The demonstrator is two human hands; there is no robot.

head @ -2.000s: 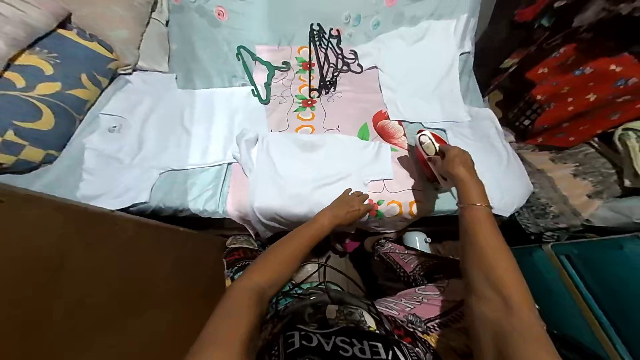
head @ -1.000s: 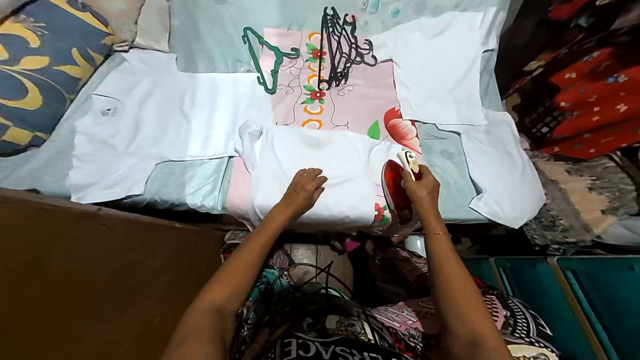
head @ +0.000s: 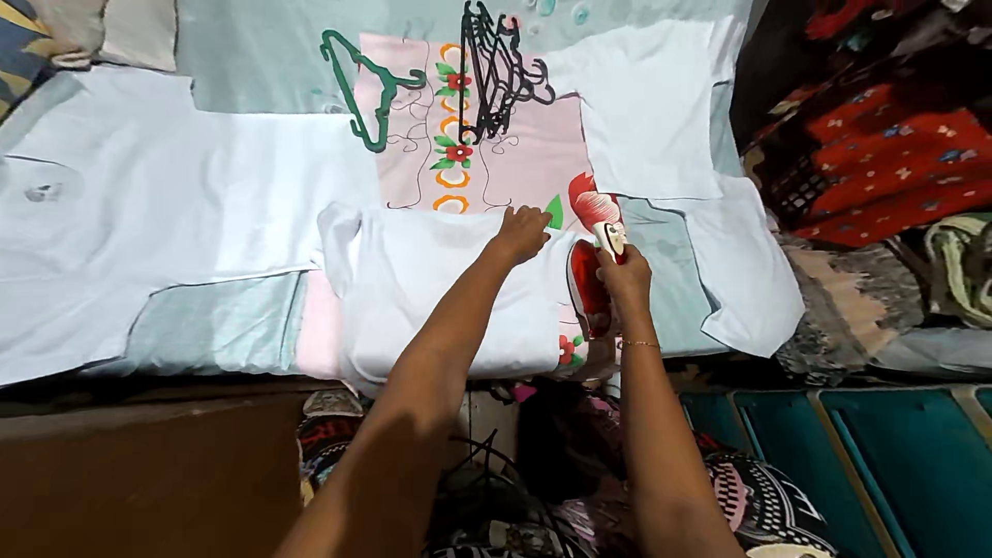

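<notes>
A white garment [head: 457,302] lies over a pink flowered cloth [head: 527,163] near the front edge of the bed. My right hand [head: 626,275] grips the handle of a red and white clothes iron [head: 590,287], which is tilted at the garment's right edge. My left hand [head: 525,231] rests on the garment's far edge, its fingers bent; whether it pinches the fabric I cannot tell. Behind the hands lie a green plastic hanger [head: 376,93] and a bunch of black hangers [head: 496,77].
Another white garment [head: 256,178] is spread on the left, and white clothes [head: 651,116] lie on the right. Red patterned fabric [head: 899,163] is heaped at far right. A brown panel [head: 147,473] stands at lower left, teal drawers or bins [head: 914,442] at lower right.
My left hand has moved from the middle of the white garment to its far edge. The iron, flat beyond the garment's right side two seconds ago, is now tilted at that edge, still in my right hand.
</notes>
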